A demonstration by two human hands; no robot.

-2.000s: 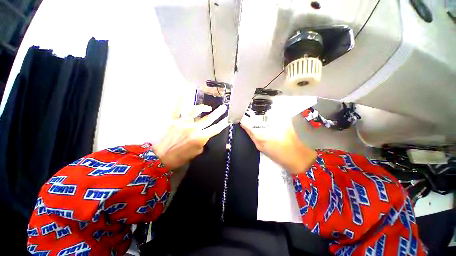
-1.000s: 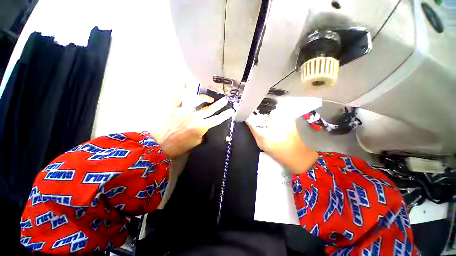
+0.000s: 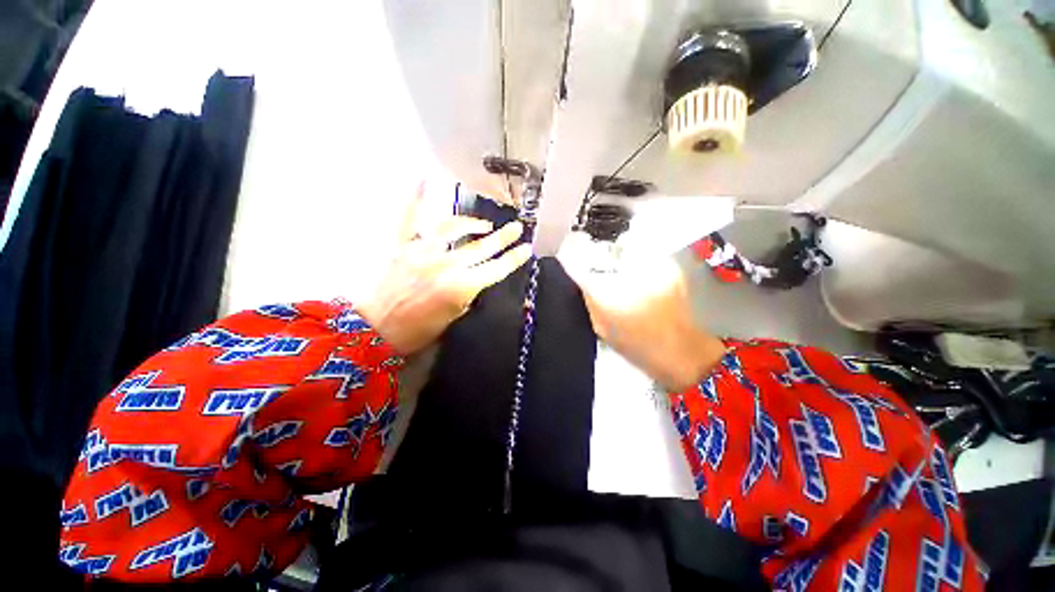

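A black fabric panel (image 3: 469,405) runs from my lap up to the needle area. A thin toothed zipper (image 3: 519,382) lies down its middle. My left hand (image 3: 434,278) rests on the panel's left side, fingers spread and fingertips by the presser foot (image 3: 529,208). My right hand (image 3: 636,301) is at the panel's right edge, its fingertips partly hidden beside the machine head and washed out by glare. I cannot tell whether either hand pinches the fabric.
The white sewing machine head (image 3: 764,139) with a cream ribbed knob (image 3: 707,119) fills the top right. Small red and black snips (image 3: 740,264) lie at the right. Black cut panels (image 3: 127,266) lie at the left. A black tangle (image 3: 972,399) is at the far right.
The view shifted and shifted back against the machine. Both hands stay near the needle area, with only slight movement. The zipper's pale spot has moved up toward the needle.
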